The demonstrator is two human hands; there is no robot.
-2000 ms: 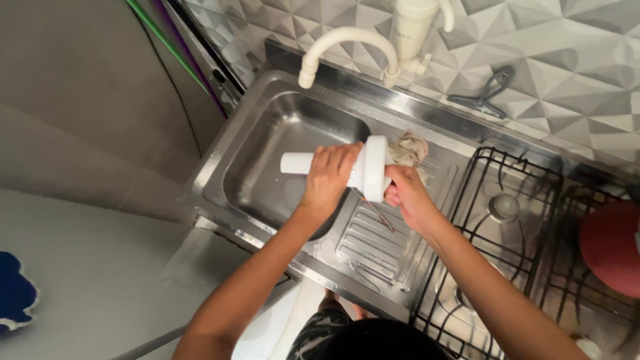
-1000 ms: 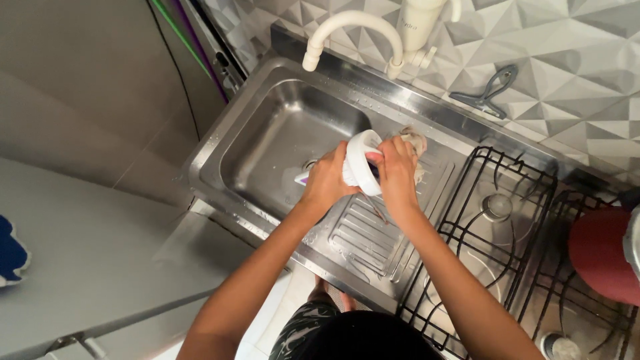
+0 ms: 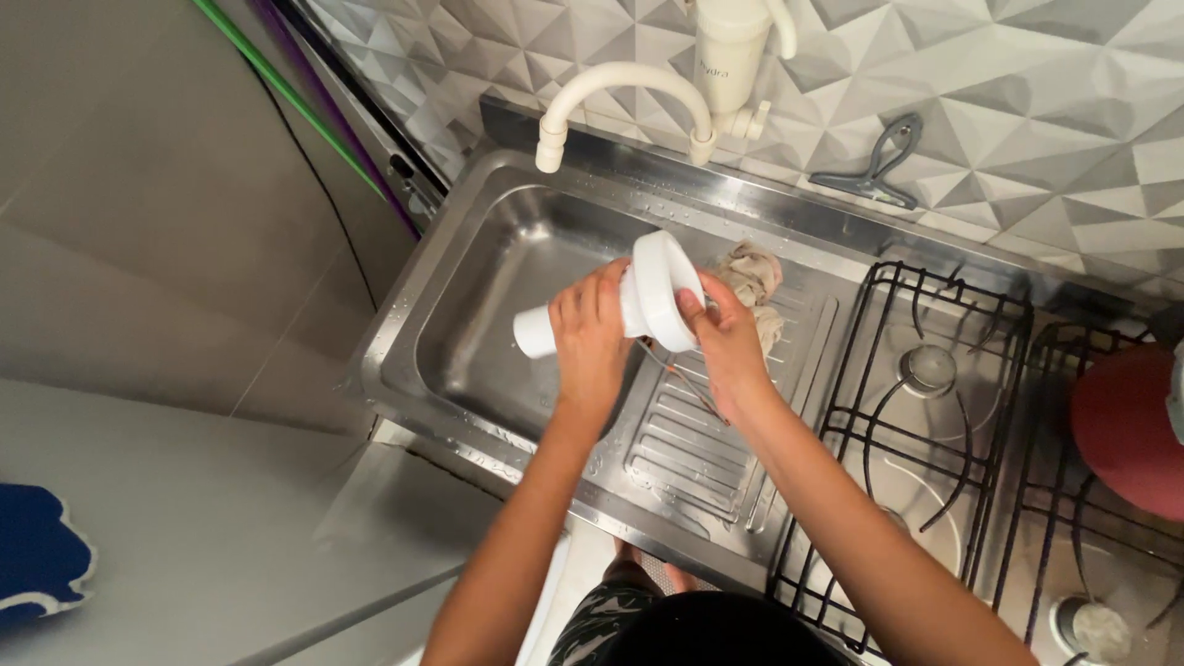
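Observation:
My left hand is wrapped around the tubular body of a white plastic part, which has a narrow tube end at the left and a wide round rim at the right. At that rim, my right hand grips the edge with its thumb inside. The part is held over the stainless steel sink, near the edge of its ribbed drainboard. Behind my right hand lies a crumpled light cloth. A thin brownish utensil or wire, unclear which, shows between my forearms.
A cream faucet arches over the sink. The squeegee-like grey tool leans by the tiled wall. To the right is a gas stove with black grates and a red pot.
The white part has turned in my hands; its narrow tube points left again, as two seconds ago. My right hand has shifted from over the rim to its right edge.

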